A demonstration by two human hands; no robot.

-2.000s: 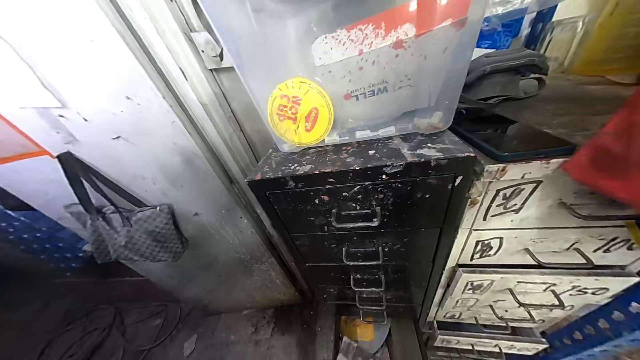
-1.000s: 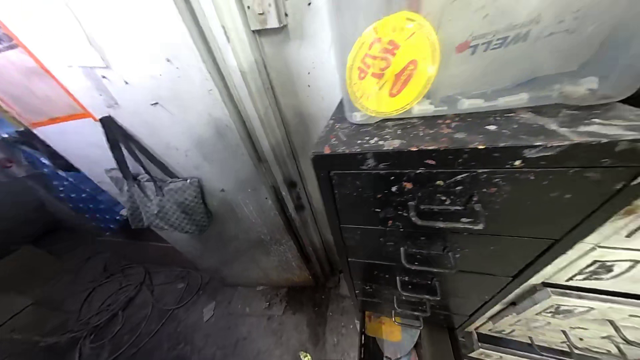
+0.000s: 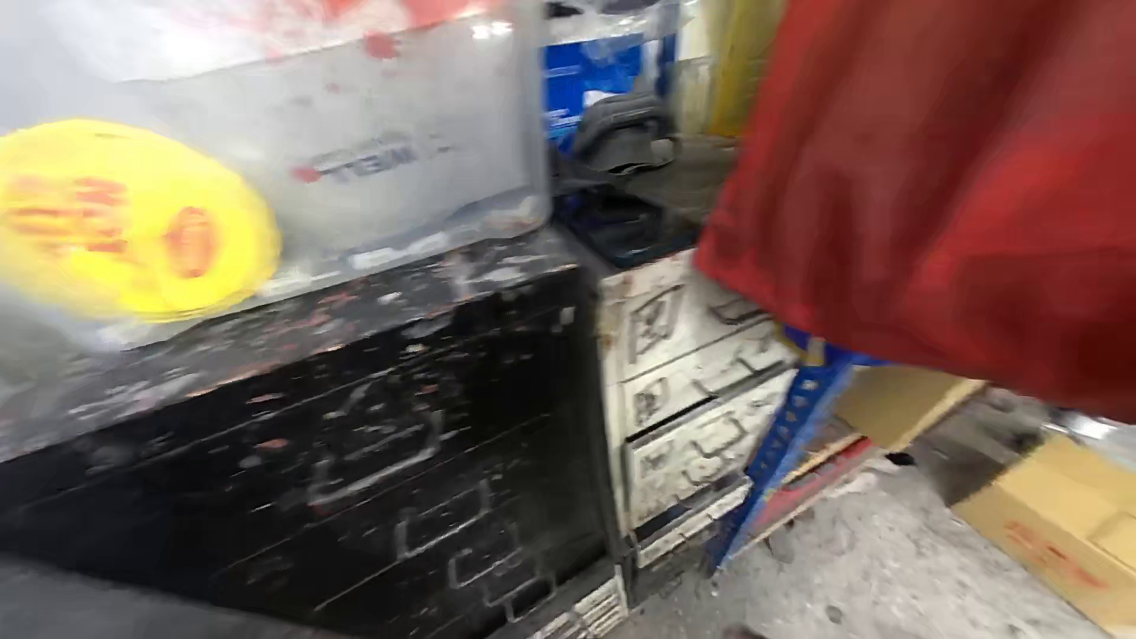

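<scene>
Neither of my hands shows in the head view. A black metal drawer cabinet, spattered with paint, fills the lower left, its drawers closed. On its top stands a translucent plastic bin bearing a round yellow sticker. Beside it is a white drawer cabinet with dark hand-drawn marks and wire handles. A flat dark object and a grey cap-like item lie on the surface behind. Red cloth hangs across the upper right, blurred; whose it is cannot be told.
A blue perforated metal post stands right of the white drawers, beside a low shelf with cardboard. A cardboard box rests on the grey floor at the lower right. A dark blurred edge crosses the bottom left corner.
The view has swung right and closer to the cabinets. The checked bag and floor cables seen earlier at left are out of view; the red cloth now covers much of the right side.
</scene>
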